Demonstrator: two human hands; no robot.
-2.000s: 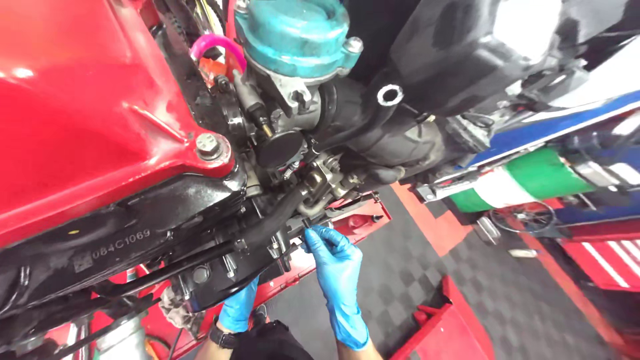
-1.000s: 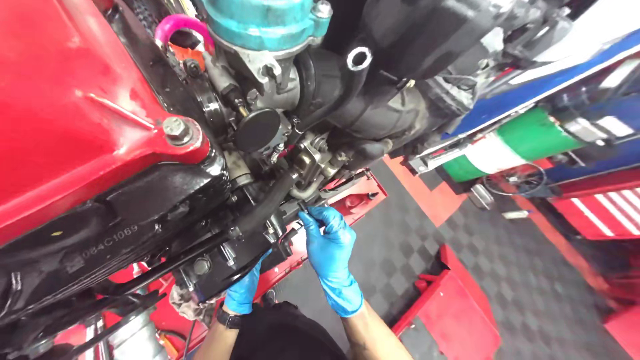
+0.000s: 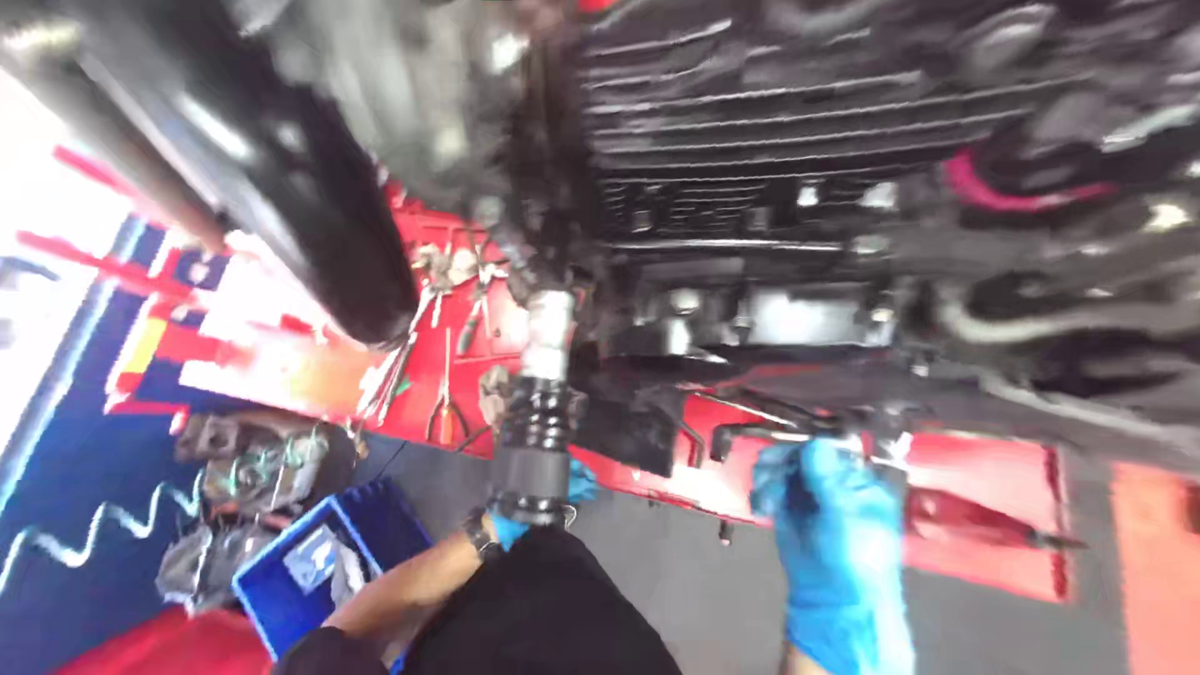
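My right hand (image 3: pixel 830 525), in a blue glove, is raised at the lower edge of the motorcycle's dark engine parts (image 3: pixel 769 309). Its fingertips are bent around or against a small metal part; blur hides which part and whether it is held. My left hand (image 3: pixel 544 506), gloved in blue with a dark watch at the wrist, is mostly hidden behind a black ribbed rubber boot on a shaft (image 3: pixel 534 422). What it touches cannot be seen. Just right of my right hand, a red-handled screwdriver (image 3: pixel 970 517) lies on the red tray (image 3: pixel 994 567).
Several hand tools (image 3: pixel 445 403) lie on the red surface left of the shaft. A blue bin (image 3: pixel 272 572) with items in it stands on the lower left, beside greyish parts (image 3: pixel 253 469). A thick black tube (image 3: pixel 272 178) crosses the upper left. Parts of this frame are blurred.
The view has swung strongly to another part of the motorcycle, so the red cover and teal cap are out of sight. Both gloved hands remain low by the machine.
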